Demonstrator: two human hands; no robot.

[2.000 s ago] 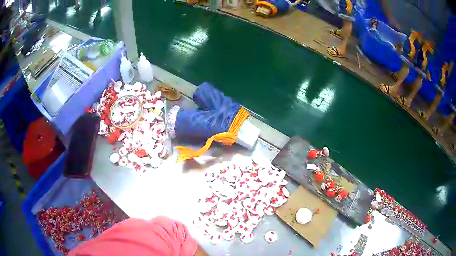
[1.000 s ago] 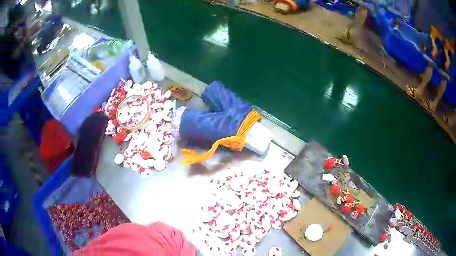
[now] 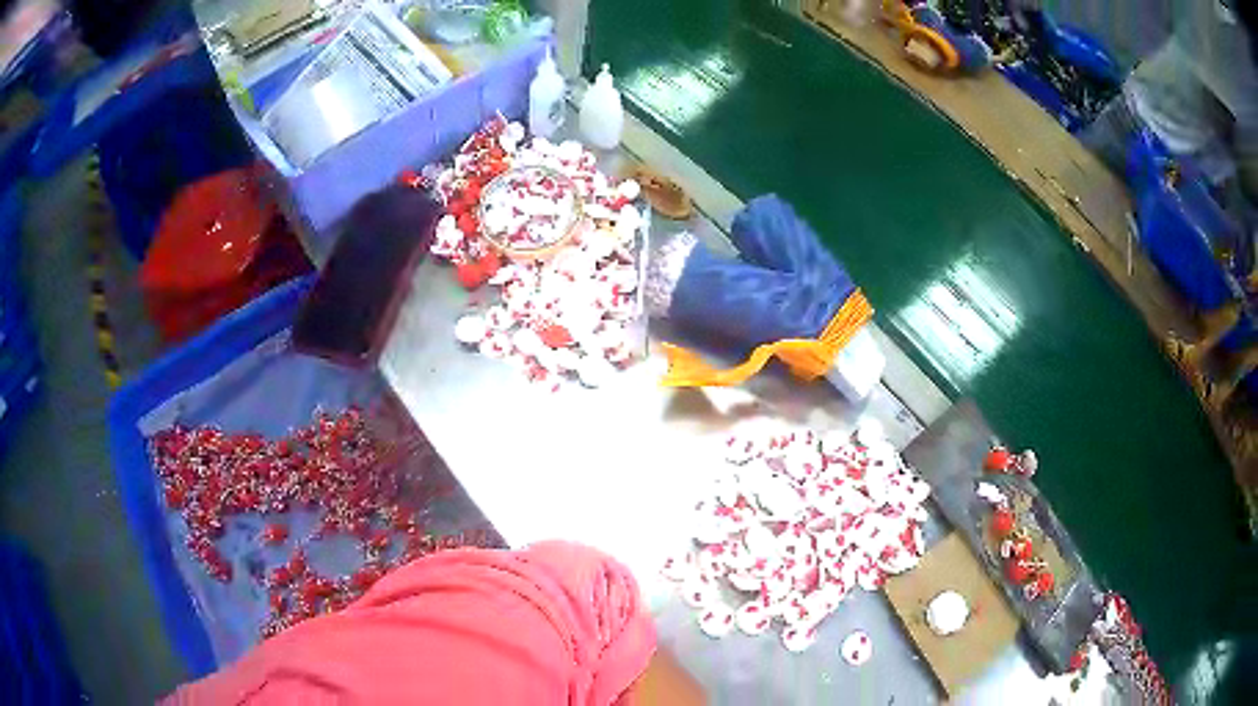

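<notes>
No hand shows in the head view. A pink-red sleeve (image 3: 469, 621) with a bit of bare arm reaches in at the bottom; its hand is cut off by the lower edge. In front lies a loose pile of white discs with red marks (image 3: 807, 524) on the shiny metal tabletop. One disc (image 3: 857, 647) lies apart. Right of the pile, a brown board (image 3: 966, 648) bears a round white spot (image 3: 948, 612). Beyond it, a dark slab (image 3: 952, 448) holds a few red figures (image 3: 1018, 552).
A blue tray (image 3: 131, 455) at left holds jumbled red-white pieces (image 3: 276, 483). A dark flat object (image 3: 366, 276) lies at the table's left edge. Behind are a second disc pile (image 3: 552, 297), a blue cloth bundle (image 3: 745, 297), white bottles (image 3: 602, 111) and a purple bin (image 3: 414, 138).
The view has swung left, so the table's things sit further right in the picture and more of the left tray shows. The sleeve has shifted right in the picture. No piece has visibly moved.
</notes>
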